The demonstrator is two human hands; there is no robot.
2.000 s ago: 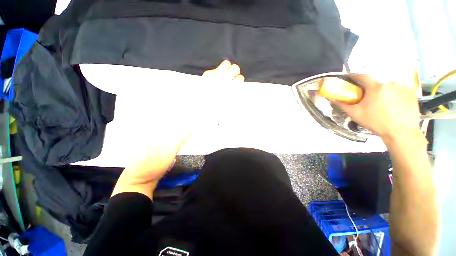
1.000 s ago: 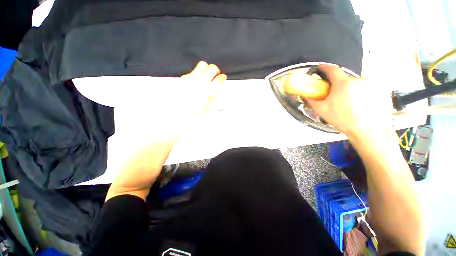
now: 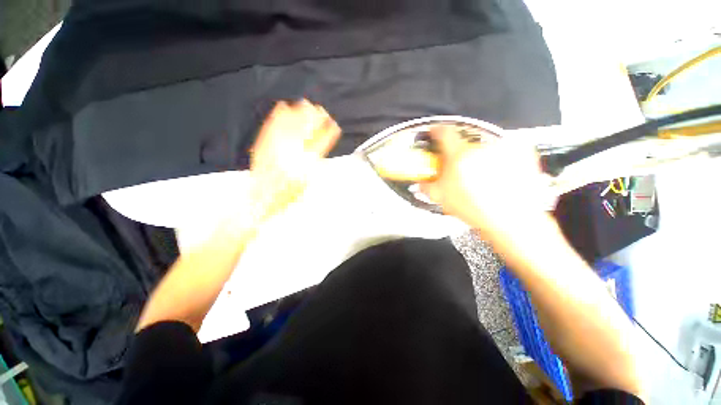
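A black garment (image 3: 379, 83) lies spread along the far side of the white pressing table (image 3: 292, 257), with a seam running lengthwise. My left hand (image 3: 292, 142) rests on its near part with curled fingers; blur and glare hide whether cloth is pinched. My right hand (image 3: 474, 170) is shut on the orange-tan handle of the steam iron (image 3: 407, 162). The iron points left and lies at the garment's near edge, right of my left hand. Its rear is hidden by my hand.
Crumpled black cloth (image 3: 55, 269) hangs at the table's left end. A black cord (image 3: 609, 142) and a yellow tube (image 3: 684, 75) run to the right. A blue crate (image 3: 537, 328) stands on the speckled floor below, beside a dark box (image 3: 605, 225).
The iron and my right hand have moved left. My left hand has moved left and onto the garment. The view has turned, so the table and cloth look tilted.
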